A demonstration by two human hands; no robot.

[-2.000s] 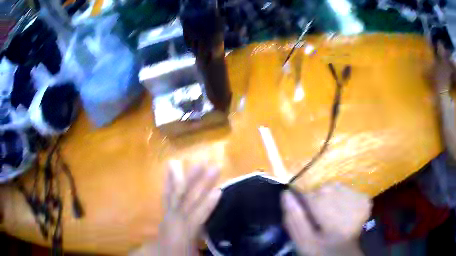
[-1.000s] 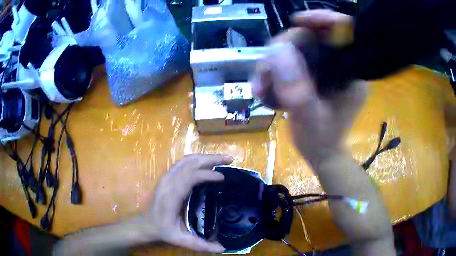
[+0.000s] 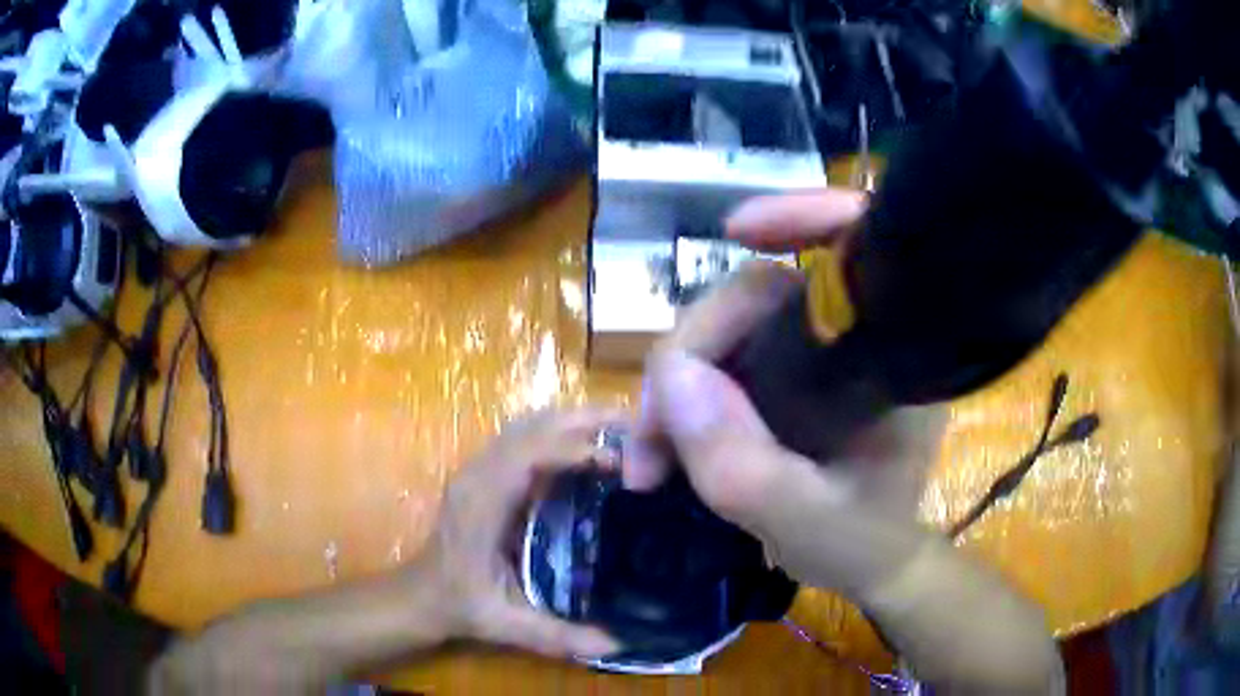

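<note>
A white camera housing with a black hollow (image 3: 660, 564) lies open side up at the near edge of the table. My left hand (image 3: 510, 537) grips its left side, thumb and fingers around the rim. My right hand (image 3: 762, 394) holds the thick black electric screwdriver (image 3: 986, 245), which has a yellow-orange band and tilts down over the housing. The driver's tip is hidden by my fingers. The housing's tail cable with black plugs (image 3: 1040, 456) lies to the right, partly behind my forearm. The silver-white screw feeder (image 3: 636, 204) stands behind the housing, partly covered by my right hand.
A clear bag with bluish contents (image 3: 435, 150) sits left of the feeder. White and black cameras (image 3: 170, 163) are piled at the far left, their black cables (image 3: 211, 449) hanging onto the orange tabletop (image 3: 340, 394). Dark cables lie behind the feeder.
My right hand has moved with the screwdriver from the feeder's front block down to the housing. Earlier, both hands were at the housing without the driver. My left hand still grips the housing.
</note>
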